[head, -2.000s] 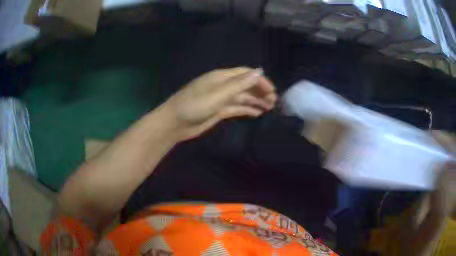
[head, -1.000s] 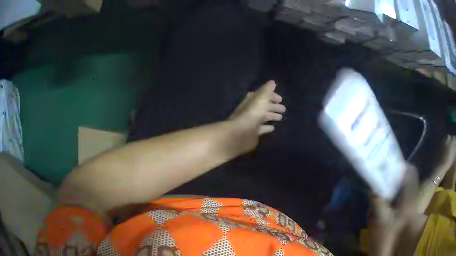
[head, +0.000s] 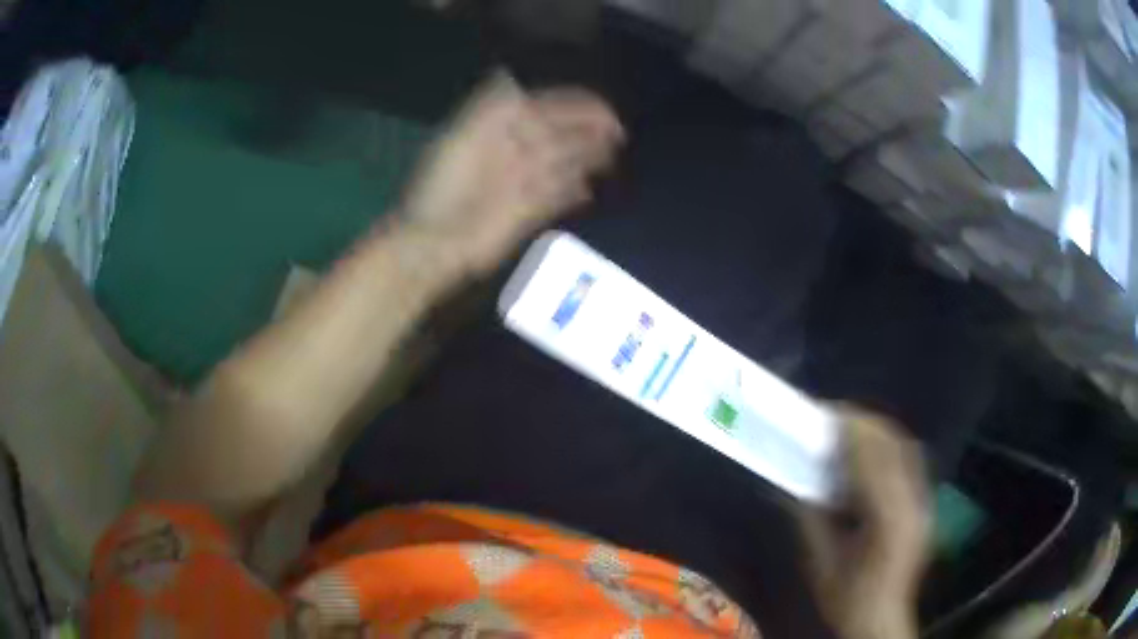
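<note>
A long slim white retail box (head: pixel 668 365) with blue lettering and a green mark lies slantwise over my dark lap. My right hand (head: pixel 874 512) holds its lower right end; this hand is blurred. The box's far left end points up and left, towards my left hand. My left hand (head: pixel 530 156) is raised above and left of that end, apart from the box. It is blurred, with its fingers partly bent, and no object shows in it.
Stacked white boxes with grey-looking ends (head: pixel 924 187) run along the upper right. A white bundle (head: pixel 69 162) and a brown carton (head: pixel 75 375) are at the left, by the green floor (head: pixel 212 237). Part of another person's arm (head: pixel 1079 587) shows at the lower right.
The box has moved left and turned, with its blue and green print now showing. My left hand has moved up and left. The view has shifted, so the stacks look nearer.
</note>
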